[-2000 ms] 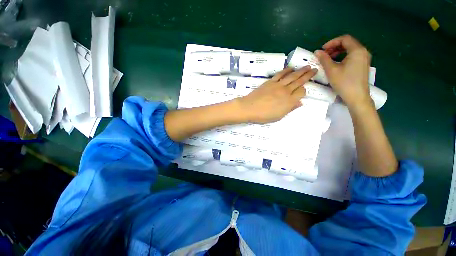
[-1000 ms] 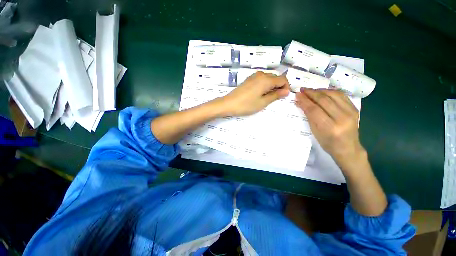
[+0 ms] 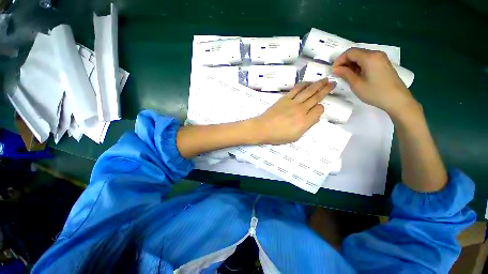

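Observation:
White wrapped cylinders (image 3: 274,50) lie in rows on a white backing sheet (image 3: 369,155). A printed label sheet (image 3: 299,160) lies slanted over the pad, partly under my left forearm. My left hand (image 3: 289,119) lies flat, its fingertips on a cylinder (image 3: 315,70) in the second row. My right hand (image 3: 374,80) is just right of them, thumb and fingertips bent together over the same cylinder's right end. Any label at its fingertips is too small to see. Another cylinder (image 3: 338,108) lies below the fingers; one more shows partly behind my right hand.
Loose white curled sheets (image 3: 75,80) and an upright-lying folded white strip (image 3: 108,69) are at the left of the dark-green bench (image 3: 155,59). Clear plastic shows at the top left corner. Part of a brown carton (image 3: 471,241) is at the lower right.
My left hand has flattened from a pinch onto the cylinder. My right hand has moved up and right. The label sheet has turned, and one cylinder now lies lower, beside the left fingers.

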